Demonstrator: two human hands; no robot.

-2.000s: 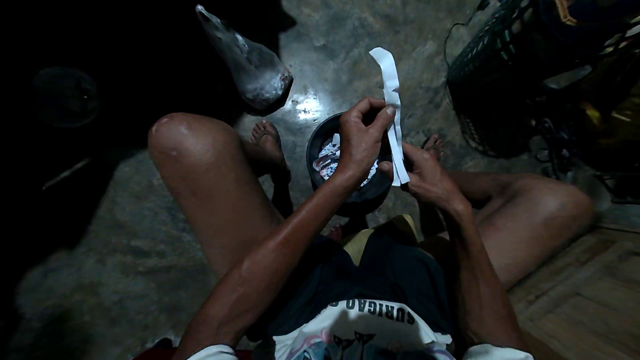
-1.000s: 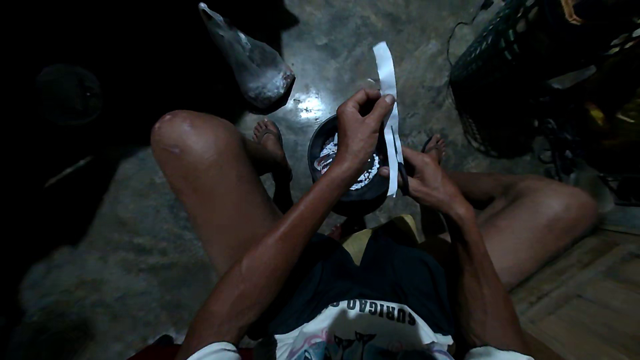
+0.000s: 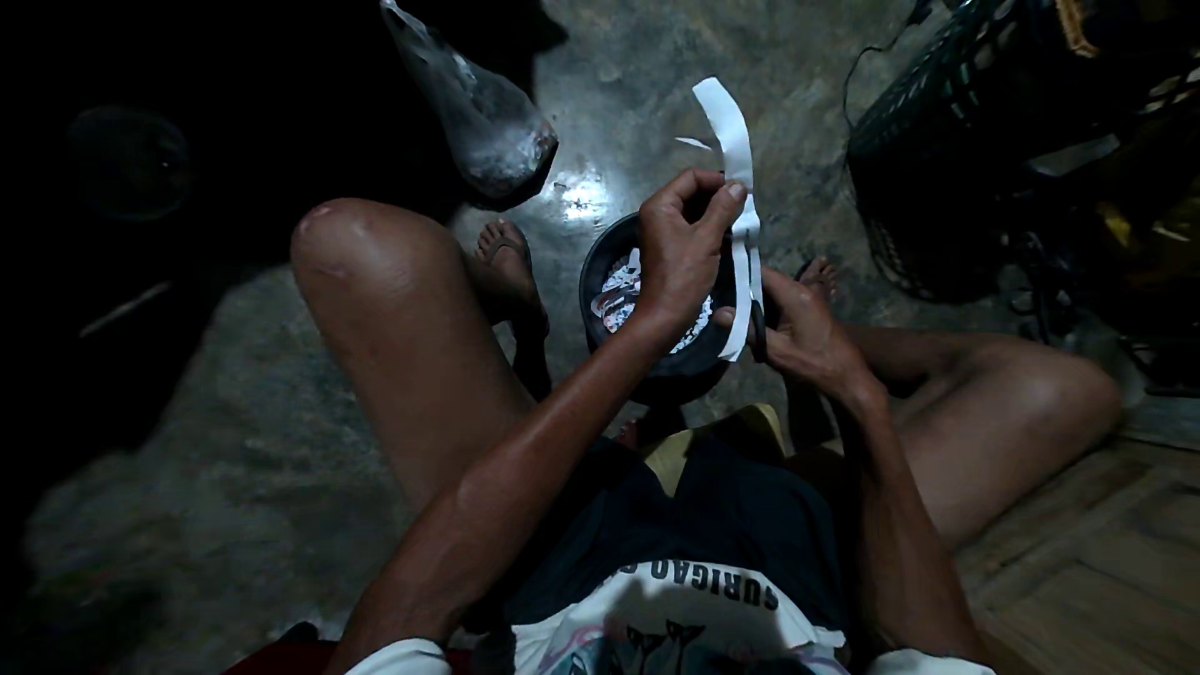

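Observation:
My left hand [image 3: 689, 239] pinches a long strip of white paper [image 3: 727, 117] between thumb and fingers; its upper end curls above the hand. My right hand [image 3: 797, 323] is at the strip's lower part, closed around a pair of scissors [image 3: 757, 330] with a dark handle, whose blades run up along the strip and are partly hidden by it. Both hands are over a round black bucket [image 3: 600, 272], which holds many small white paper pieces [image 3: 689, 333] and a reddish and grey item that I cannot identify.
A knotted clear plastic bag [image 3: 492, 131] with pale contents lies on the concrete floor [image 3: 656, 56] ahead. Dark plastic crates [image 3: 928, 122] stand at the right. My knees and sandalled feet flank the bucket. Wooden boards [image 3: 1097, 553] lie at the lower right.
The paper strip has shifted in my left hand. A thin white sliver now shows beside its upper part, left of the strip. My arms stay in nearly the same place.

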